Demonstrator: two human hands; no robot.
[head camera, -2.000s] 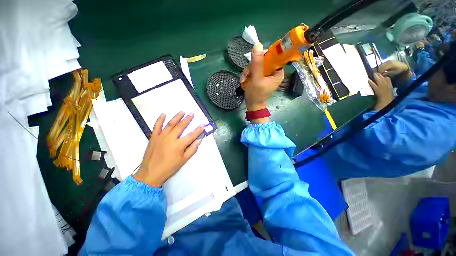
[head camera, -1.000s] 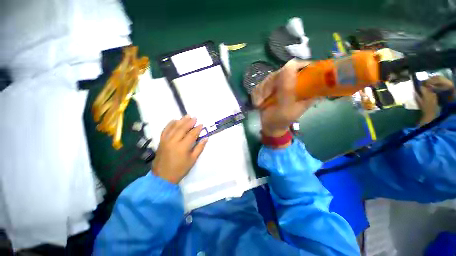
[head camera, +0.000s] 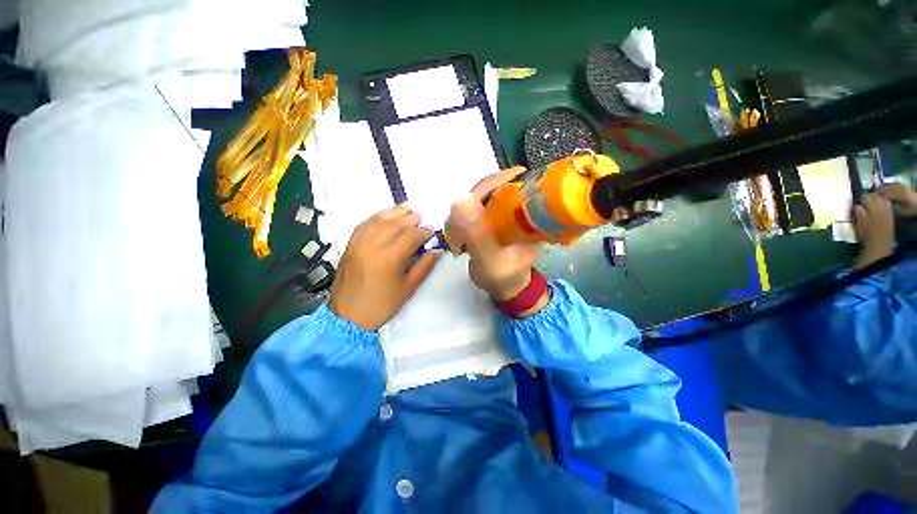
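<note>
The tablet unit, black-bordered with white panels, lies on a white work pad. My left hand rests at the unit's near edge, fingers bent; whether it holds anything is hidden. My right hand grips the orange electric screwdriver over the unit's near right corner. The driver's bit end is hidden behind my hand. A black cord or arm runs from the driver to the upper right.
An orange flex cable bundle, small modules and a white foam stack are at the left. Two screw dishes stand right of the unit, one with white tissue. Another person's hand is at the right.
The screwdriver has moved from beside the screw dish to over the unit's near edge, in my right hand. My left hand's fingers have drawn back to that edge. The view has shifted.
</note>
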